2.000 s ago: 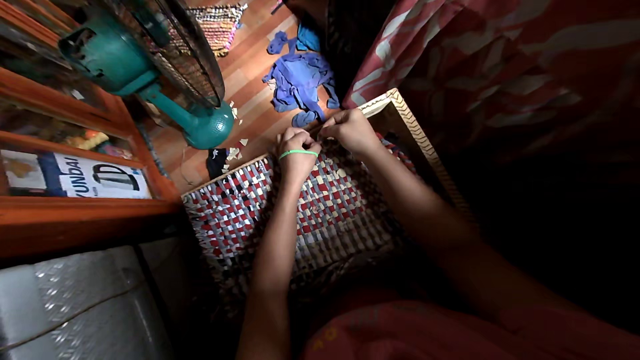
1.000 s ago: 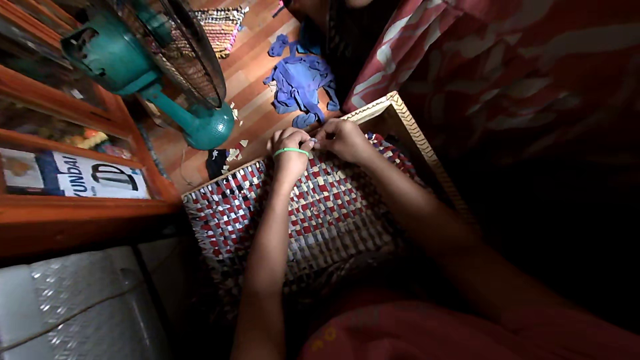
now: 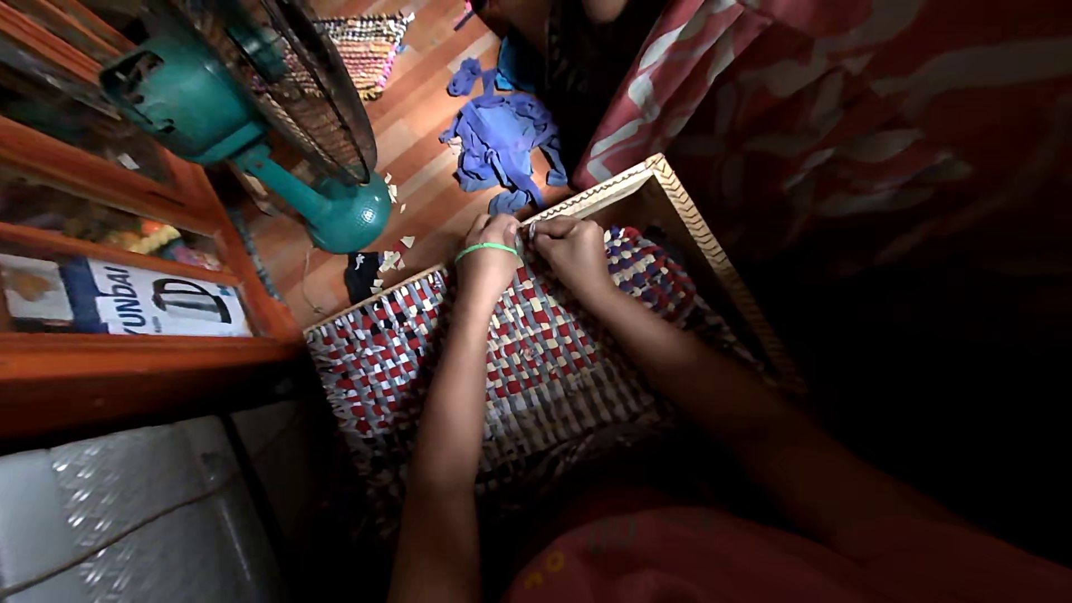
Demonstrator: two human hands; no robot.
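A woven rag mat (image 3: 536,335) of red, grey and cream fabric strips lies on a wooden frame loom (image 3: 699,230), whose rim carries a row of notches or pegs. With a green band at the wrist, my left hand (image 3: 490,247) rests at the frame's far edge, fingers curled over the mat's border. Close beside it on the right, my right hand (image 3: 571,247) pinches a small pale strip end at the same edge. What the left fingertips hold is hidden. To the right of my right hand the mat shows blue and dark red strips.
A green electric fan (image 3: 347,209) stands at the upper left by an orange wooden cabinet (image 3: 167,356). Blue cloth strips (image 3: 502,138) and another woven mat (image 3: 364,50) lie on the floor. Part of another person (image 3: 578,50) shows at the top, beside a red patterned cloth (image 3: 653,100).
Both hands remain at the frame's far edge, with small shifts of the fingers. The other person's part at the top has come into view since two seconds ago.
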